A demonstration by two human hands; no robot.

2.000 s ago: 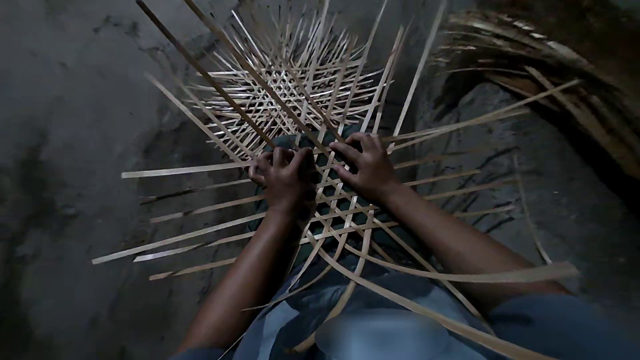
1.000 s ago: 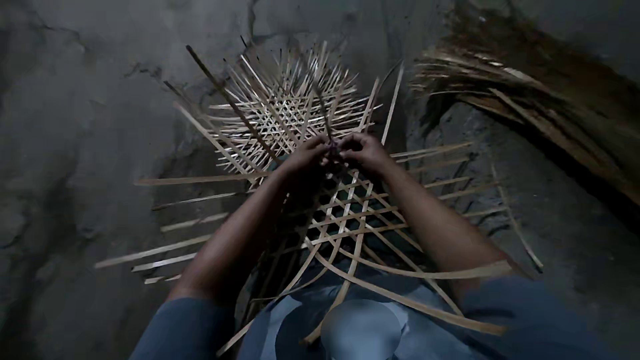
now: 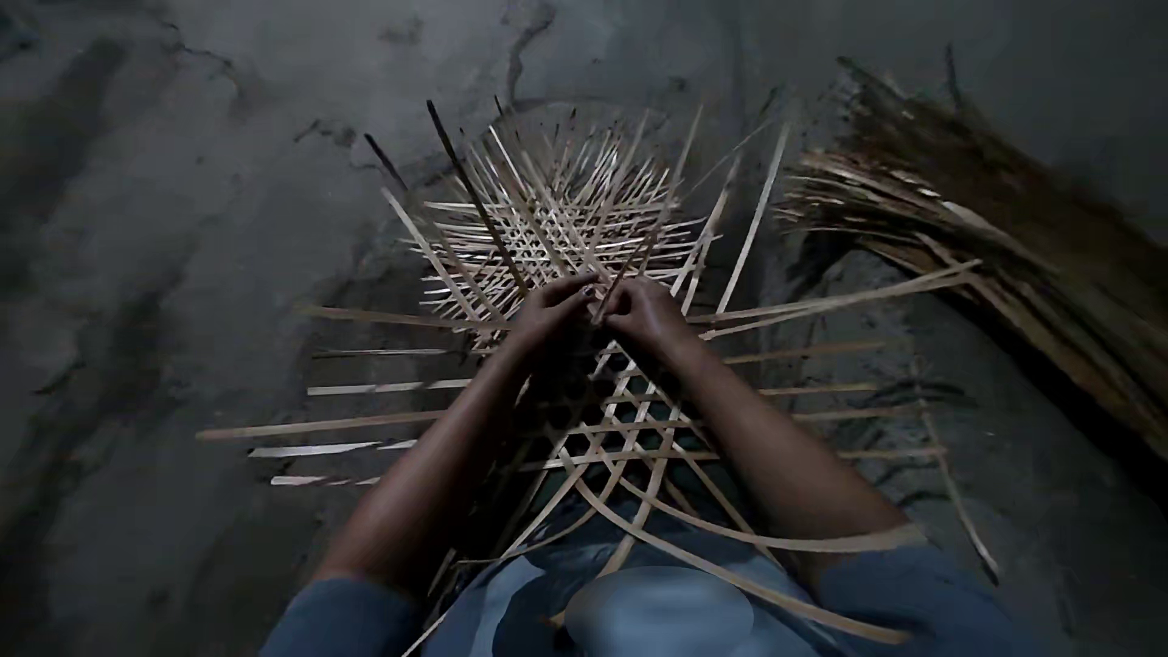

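Note:
An open hexagonal weave of flat split-bamboo or cane strips (image 3: pixel 630 425) lies before my body, its long ends fanning out on every side. At its far edge my left hand (image 3: pixel 555 310) has its fingers bent around a strip crossing. My right hand (image 3: pixel 641 312) is close beside it, thumb and fingers pinching a dark, slanting strip (image 3: pixel 639 255). The fingertips of both hands nearly meet, and the exact grip of the left one is partly hidden. Both forearms cover parts of the weave's sides.
Beyond my hands, a second woven piece (image 3: pixel 557 228) with many bristling strip ends rests on the grey, cracked floor (image 3: pixel 182 228). A large bundle of loose strips (image 3: pixel 995 228) lies at the right. One thin strip (image 3: pixel 949 484) is on the floor at the right.
Two seconds ago my hands were apart on the weave; they have come together at its far edge. The view has shifted somewhat.

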